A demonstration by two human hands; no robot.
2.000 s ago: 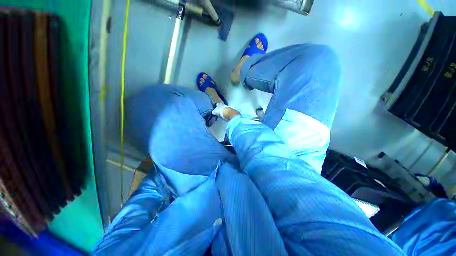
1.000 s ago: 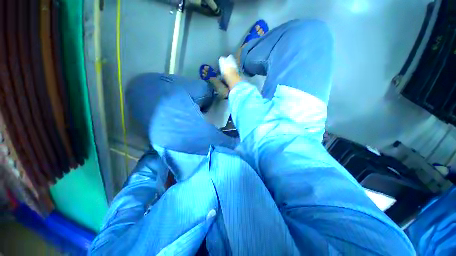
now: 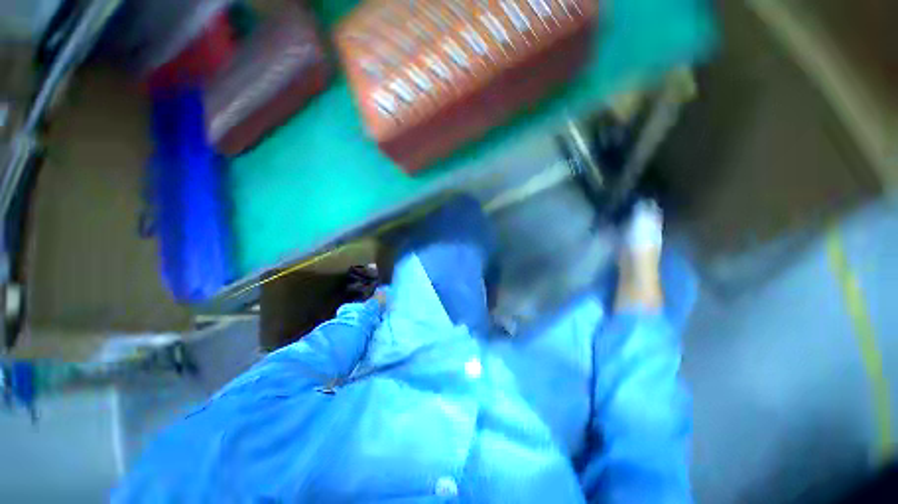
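A stack of orange-brown trays (image 3: 482,128) stands on the green bench mat (image 3: 295,197), with rows of small silver parts on its top. My right hand (image 3: 645,236), with white over the fingers, hangs at the right below the bench edge; it is blurred and its grip cannot be made out. My left sleeve ends beside a brown box below the bench. My left hand (image 3: 366,282) shows only as a small dark, blurred shape there, mostly hidden. Neither hand touches the trays.
A second reddish-brown stack (image 3: 271,84) stands at the upper left, beside a long blue object (image 3: 187,197). The brown box (image 3: 305,300) is under the bench edge. Large brown surfaces lie at the left and upper right. Grey floor with a yellow line (image 3: 862,325) is at the right.
The view has swung round, bringing the bench from the left side to the top, with the tray tops in sight. My right hand now shows farther right. A dark shape shows at my left cuff.
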